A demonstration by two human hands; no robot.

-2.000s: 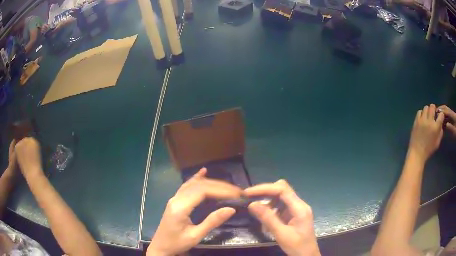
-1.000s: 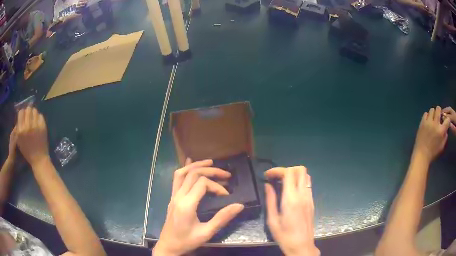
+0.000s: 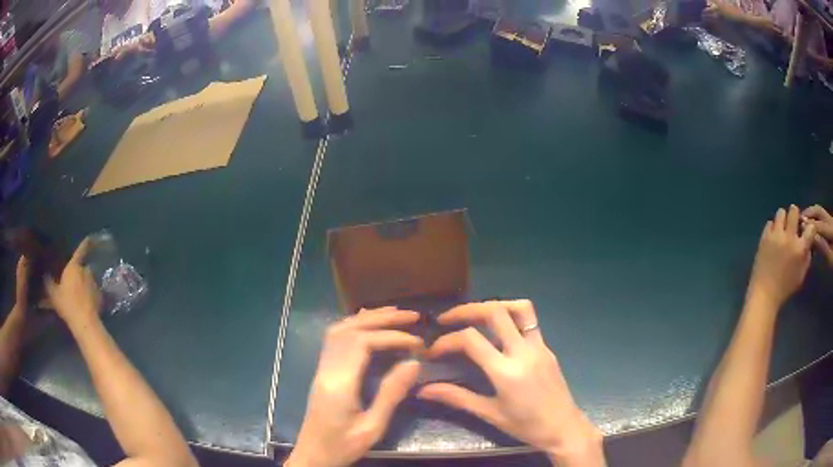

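An open box (image 3: 402,263) sits on the green table in front of me, its brown-lined lid raised away from me with a dark mark at the edge. My left hand (image 3: 361,378) and my right hand (image 3: 507,374) are both over the box's lower part and hide most of it. Their curled fingertips nearly meet above the dark insert. The space between the fingertips is dark and blurred, so I cannot tell if they hold something small. A ring shows on my right hand.
Cream rack tubes (image 3: 327,73) stand beyond, near the table seam. A tan cardboard sheet (image 3: 183,137) lies far left. A crinkled clear bag (image 3: 122,285) is near a neighbour's hands at left. Dark boxes (image 3: 571,38) line the far side. Another person's forearm (image 3: 751,319) rests at right.
My right hand has moved left from beside the box to over it, meeting my left hand. The dark cable-like piece seen beside the box no longer shows there. The left neighbour's hand has moved lower.
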